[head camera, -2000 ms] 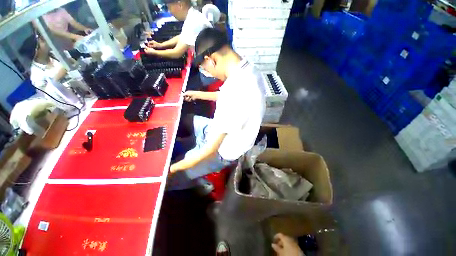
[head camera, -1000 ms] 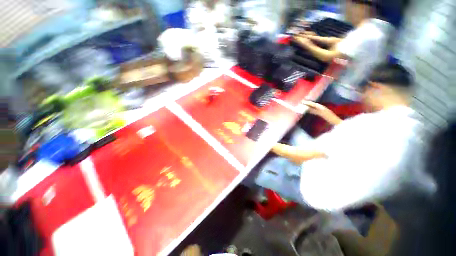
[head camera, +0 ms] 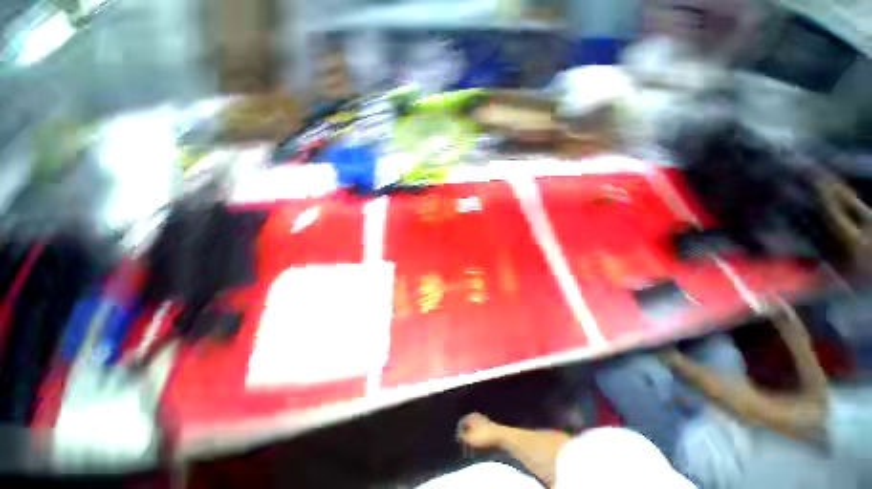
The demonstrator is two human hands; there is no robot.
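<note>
The picture is heavily blurred. My right hand is low in the middle, off the front edge of the bench, with its forearm and a white sleeve to its right. Its fingers look curled, but whether it holds anything cannot be told. My left hand is not in view. A white sheet or board lies flat on the red-covered bench, ahead and to the left of my right hand. A large mass of black parts stands left of the sheet.
A lime green fan and a blue bin stand at the bench's back edge. A small black group of parts lies at the right, before a seated person's arm. More black parts are piled at the back right.
The view has swung left along the bench, bringing the whole white sheet and the left black parts into view. The seated neighbour has shifted to the right edge. My right hand shows more fully.
</note>
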